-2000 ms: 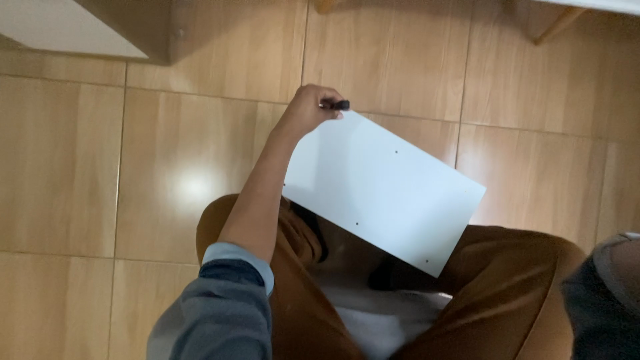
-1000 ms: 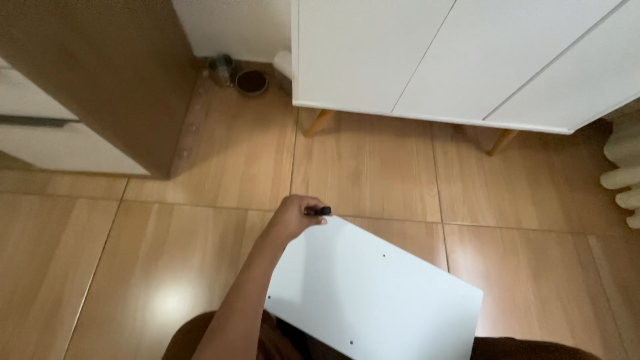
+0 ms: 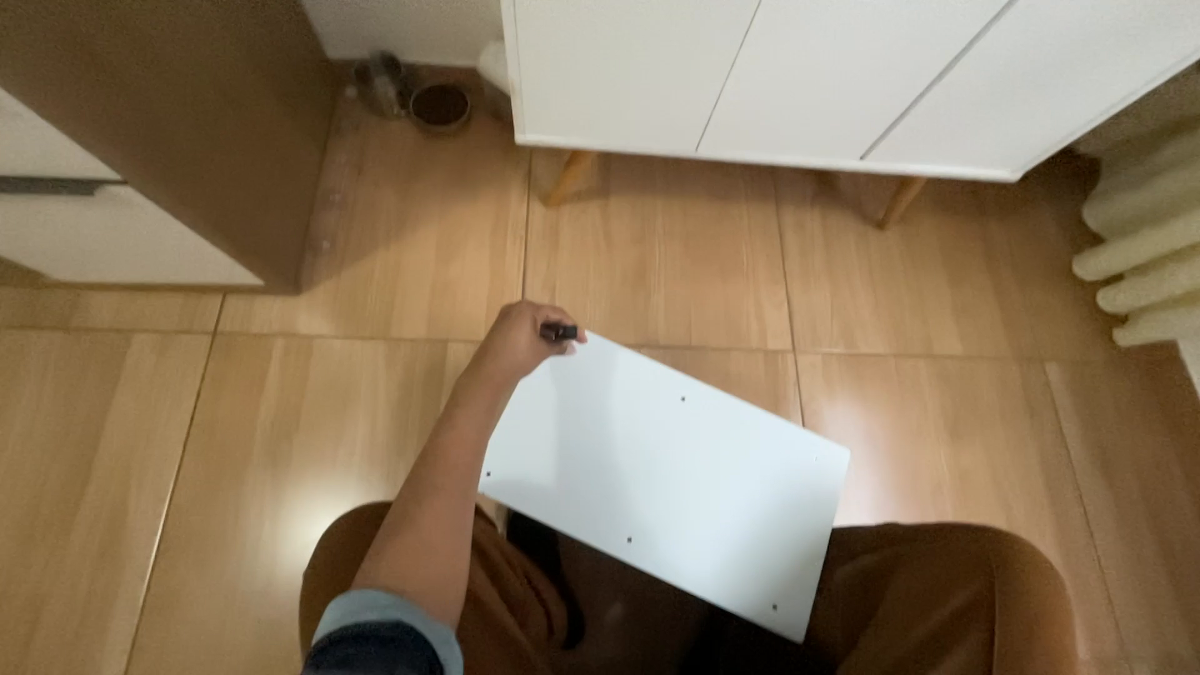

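Note:
My left hand [image 3: 532, 339] is closed around a small black object [image 3: 560, 332] at the upper left corner of a white rectangular panel [image 3: 666, 478]. Whether the fingers also grip the panel's corner is hard to tell. The panel lies tilted between my knees, and several small dark holes show in its face. My right hand is not in view.
A white cabinet [image 3: 637, 84] on wooden legs stands ahead on the tiled floor [image 3: 656, 244]. To the left is a brown cabinet [image 3: 225, 141] with pale drawers. A bowl [image 3: 440, 106] sits by the wall; a cream curtain [image 3: 1148, 225] hangs at right.
The view has tilted up, bringing the white cabinet, bowl and curtain into sight. My left hand stays at the panel's corner with the black object.

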